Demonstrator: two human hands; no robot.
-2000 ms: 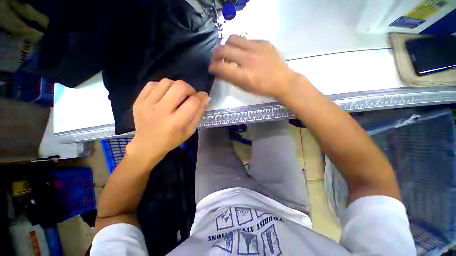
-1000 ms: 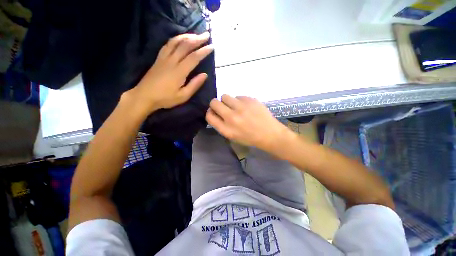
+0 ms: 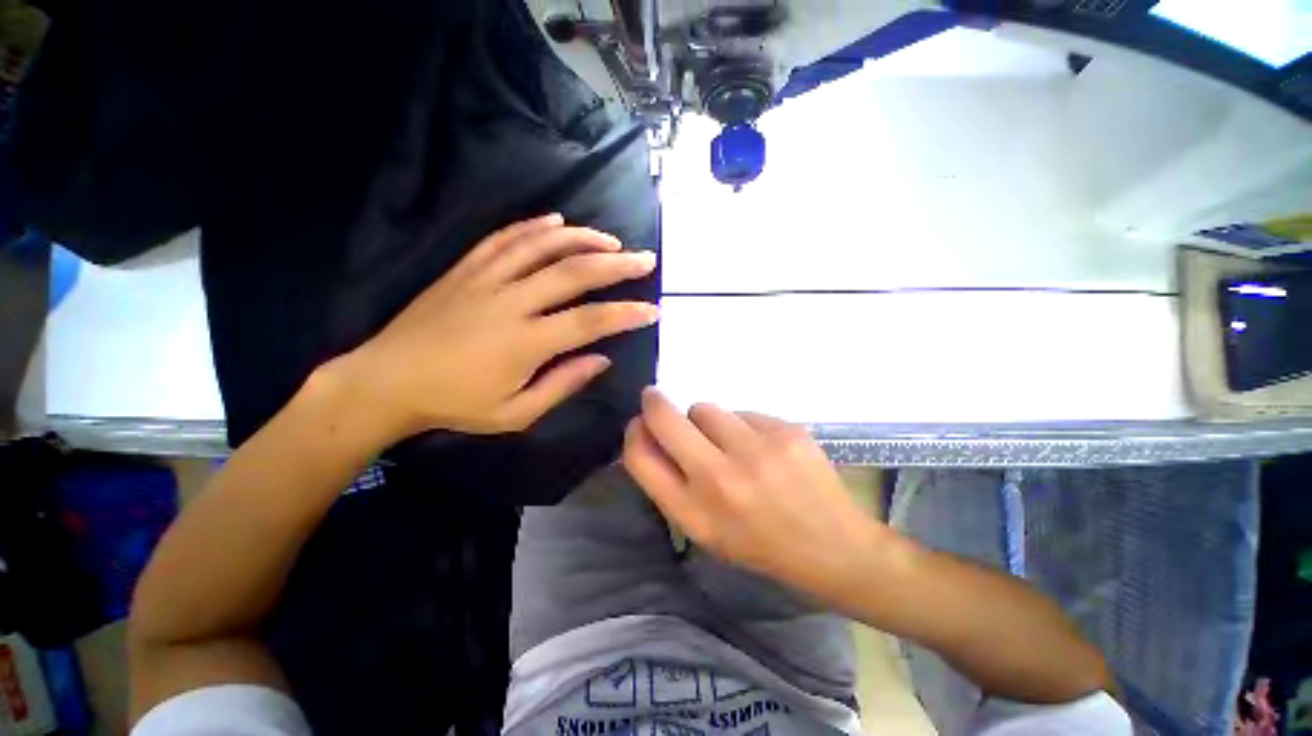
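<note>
The black garment piece lies on the white table left of the needle and hangs over the front edge. Its straight right edge runs down from the presser foot and needle. My left hand lies flat on the cloth, fingers spread, fingertips at that edge. My right hand pinches the edge between thumb and fingers, at the table's front edge. The blue round knob hangs right of the needle.
The silvery ruler-like table edge runs across in front of me. A smartphone lies in a beige tray at right. A plastic-lined mesh basket stands below at right. Black cloth hangs beside my lap.
The view has tilted up, showing more of the machine. From two seconds ago, my left hand has opened flat on the cloth and my right hand has moved down to pinch the edge.
</note>
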